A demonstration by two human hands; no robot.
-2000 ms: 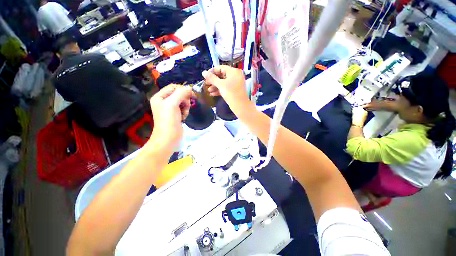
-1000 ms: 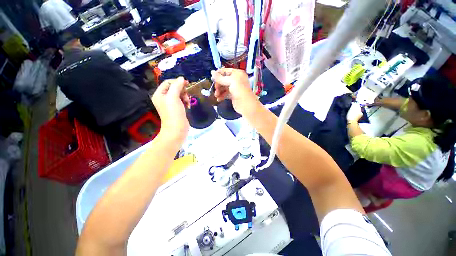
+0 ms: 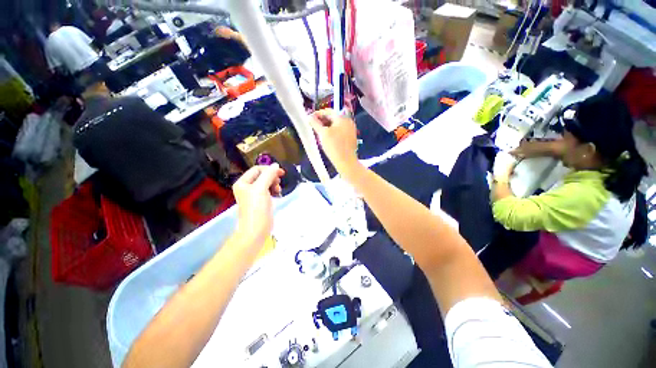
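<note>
My left hand (image 3: 256,191) is raised beside a dark thread cone (image 3: 289,178) with a pink-purple tip, thumb and fingertips together. My right hand (image 3: 334,136) is raised higher and further right, just beside the pale hanging tube, fingers curled and pinched. Any thread between the fingers is too fine to see. The white sewing machine head (image 3: 316,309) lies below my forearms, with round metal parts and a black device with a bright blue face (image 3: 337,314) on top.
Pale-blue trough (image 3: 137,302) behind the machine. A white tube (image 3: 277,72) crosses the view. Pink-white plastic bag (image 3: 388,72) hangs ahead. Dark cloth (image 3: 410,180) lies at right, by a person in a yellow-green top (image 3: 561,205) sewing. Red crate (image 3: 97,237) at left; another person (image 3: 137,144) sits beyond.
My left hand has moved down, and the hands are further apart. The view has shifted, so the white tube now passes beside my right hand. More of the cardboard box behind the cones shows.
</note>
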